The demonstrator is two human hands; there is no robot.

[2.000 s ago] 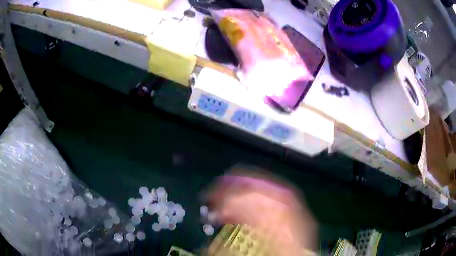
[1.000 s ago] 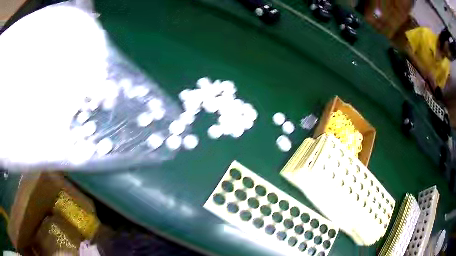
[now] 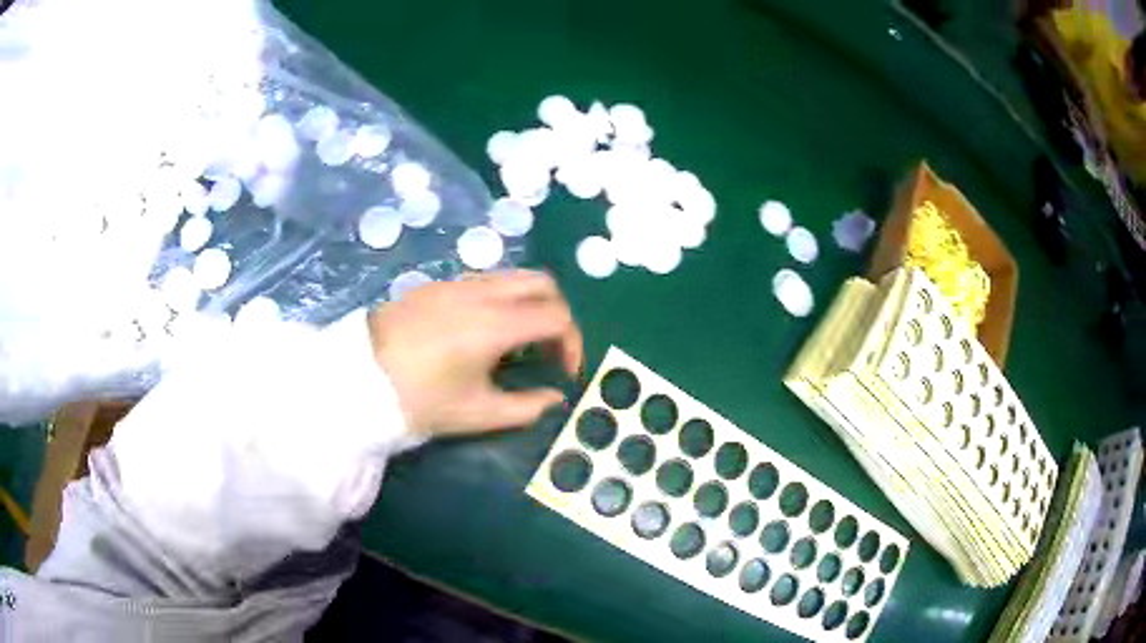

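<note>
My left hand point(image 3: 484, 352) reaches in from the lower left in a pale sleeve. Its fingers are curved, with a gap between them and the thumb, and nothing shows in it. Its fingertips are beside the upper left end of a pale-yellow die-cut adhesive sheet point(image 3: 638, 421); contact cannot be told. The sheet lies slanted, with three rows of round holes showing dark green. A loose cluster of white discs point(image 3: 641, 189) lies above the sheet. My right hand is not in view.
A clear plastic bag of discs point(image 3: 88, 189) fills the upper left, partly behind my sleeve. Stacked sheets point(image 3: 930, 427) stand right, before a small cardboard box of yellow rings point(image 3: 1002, 283). A few discs point(image 3: 801, 244) lie between. Greyish sheets point(image 3: 1100, 540) are at far right.
The view has tilted down from the shelf to the table and moved closer. My left hand has come in between the bag and the sheet. The sheet and discs look unchanged since one second ago.
</note>
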